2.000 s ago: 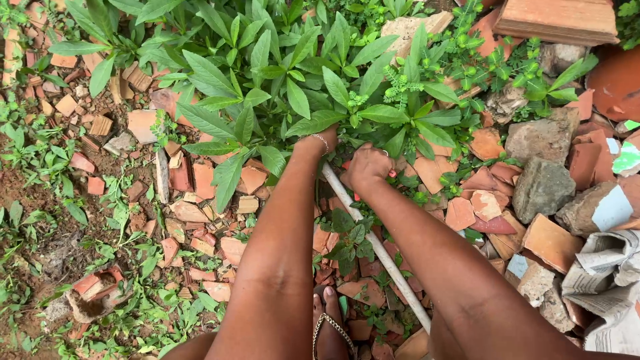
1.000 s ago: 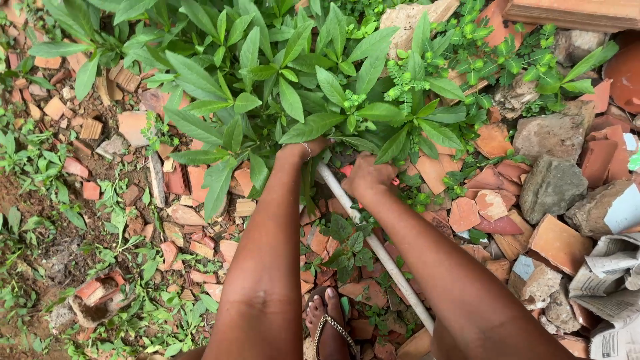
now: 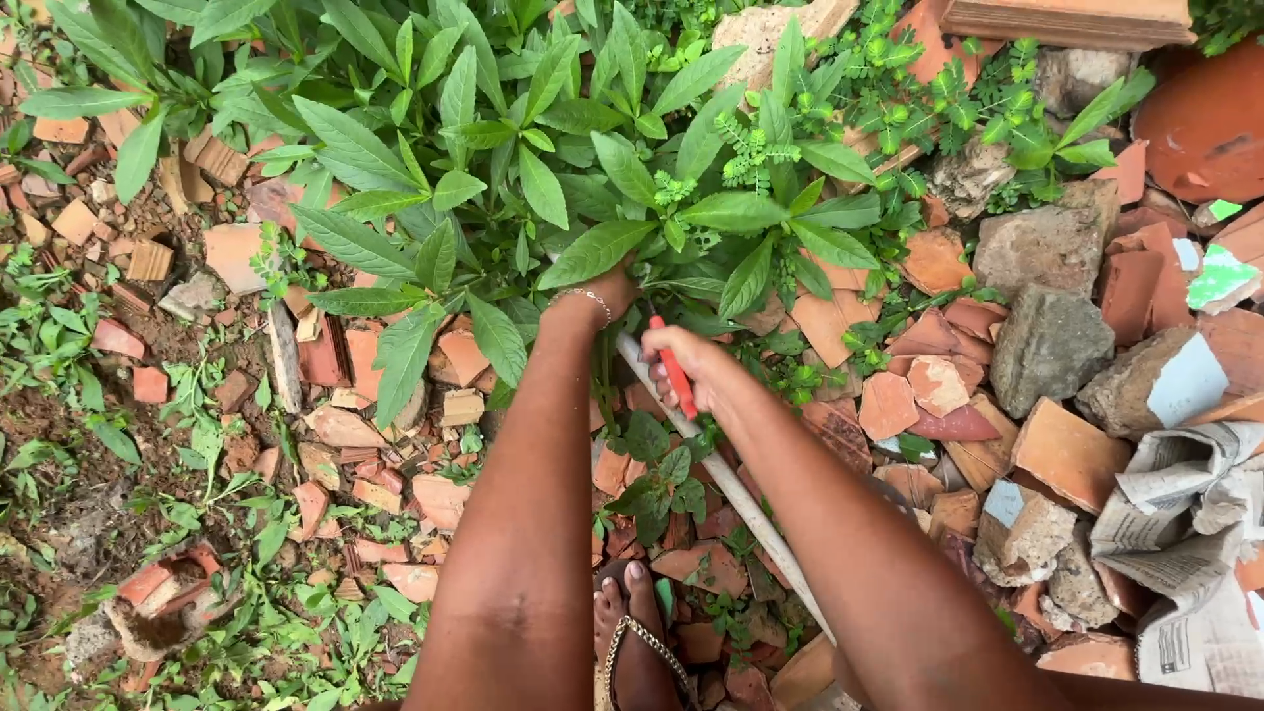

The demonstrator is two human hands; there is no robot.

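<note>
My left hand (image 3: 604,294), with a thin bracelet at its wrist, reaches in under the leaves of a bushy green plant (image 3: 592,252); its fingers are hidden, so what they hold cannot be told. My right hand (image 3: 686,363) is closed around the red handle (image 3: 676,367) of a small hand tool, held just right of my left hand. The tool's thin dark tip points up among the stems, and its kind is unclear. A pale pole or pipe (image 3: 741,494) slants from under the foliage down to the right, passing beneath my right hand.
Broken tile and brick pieces (image 3: 341,427) cover the ground. Grey stones (image 3: 1052,351) and crumpled newspaper (image 3: 1180,504) lie at the right. A brick slab (image 3: 1071,22) lies at the top right. My sandalled foot (image 3: 637,637) stands below the hands. Small weeds (image 3: 202,444) grow at the left.
My right hand has turned and drawn back slightly from the stems, so more of the red handle shows. The left hand remains at the plant.
</note>
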